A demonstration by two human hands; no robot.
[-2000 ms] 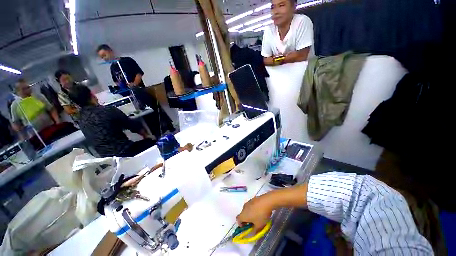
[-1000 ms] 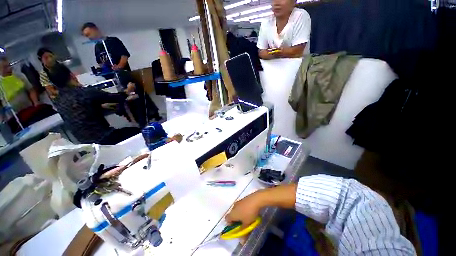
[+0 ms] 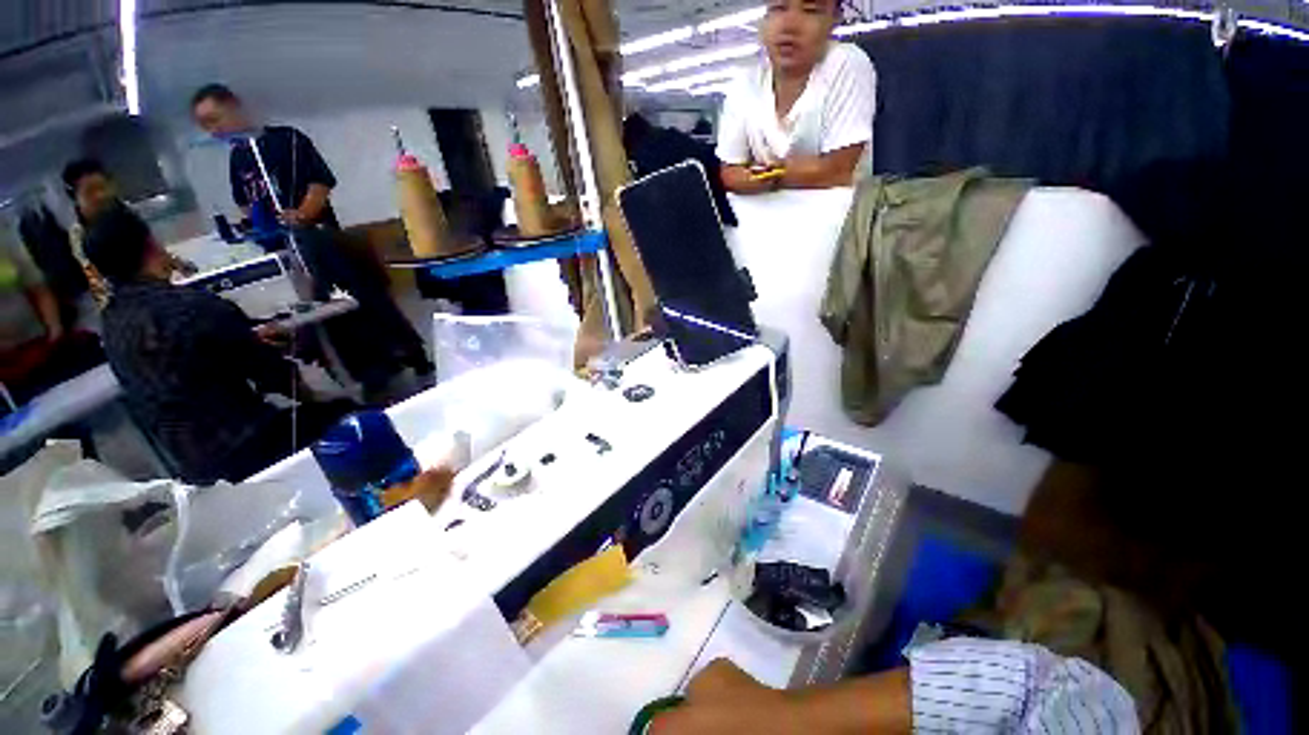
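My right hand (image 3: 728,704) is at the bottom edge, cut off by it, on the white machine table (image 3: 627,684). A green handle loop of the scissors (image 3: 655,714) shows at the hand; the blades and yellow loop are out of the picture. The fingers are mostly hidden, but the hand is on the handles. My left hand is not in view. The white sewing machine (image 3: 714,495) stands ahead and left, its needle area out of view. A pink-blue stick (image 3: 625,626) lies beyond my hand, near a yellow card (image 3: 576,589) on the machine.
A round dish with black items (image 3: 794,595) and a clear-blue parts box (image 3: 830,481) are at the table's right end. A black phone or tablet (image 3: 686,256) stands behind the machine. Thread cones (image 3: 421,211) are on a blue stand. A person (image 3: 798,101) leans on a white partition; others work at left.
The view has tilted up, so the table, machine and my right hand sit lower in the picture. The scissors' blades and yellow loop have gone out of view.
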